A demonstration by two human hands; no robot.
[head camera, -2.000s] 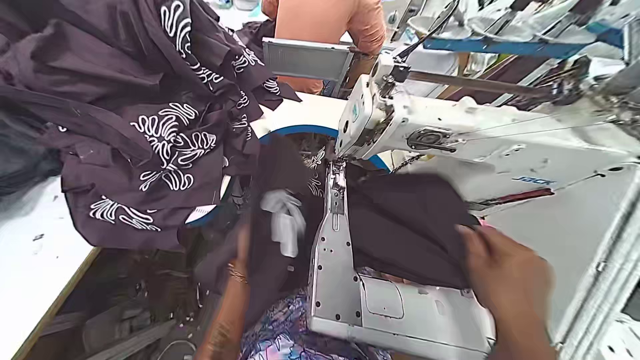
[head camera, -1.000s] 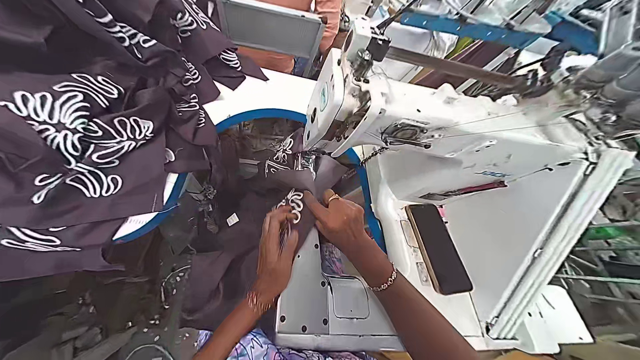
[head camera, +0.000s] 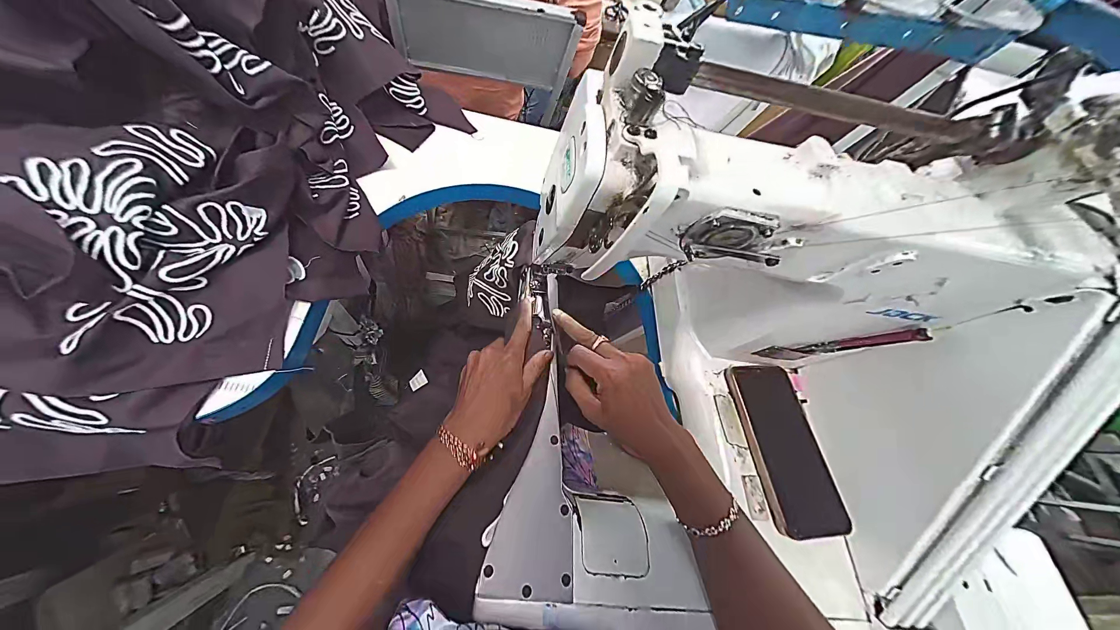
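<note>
A dark fabric piece with white cord embroidery [head camera: 494, 278] lies at the needle area of a white Jack industrial sewing machine [head camera: 840, 192] and drapes down both sides of its narrow arm [head camera: 529, 516]. My left hand [head camera: 494, 389] presses the cloth on the near left side of the presser foot [head camera: 538, 293], index finger extended close to it. On the right of the arm, my right hand [head camera: 612, 385] has its index finger pointing at the same spot, the other fingers curled by the dark cloth. Whether either hand pinches the fabric cannot be made out.
More embroidered dark cloth [head camera: 149, 219] is heaped on the white table with a blue edge [head camera: 455, 162] at left. A smartphone [head camera: 787, 451] lies on the machine bed at right. A person in orange [head camera: 472, 92] is partly visible behind a grey panel [head camera: 490, 39].
Both hands have come together at the presser foot; two seconds ago they were apart with the cloth spread between them. The phone, in view one second ago, was covered by cloth or hand before.
</note>
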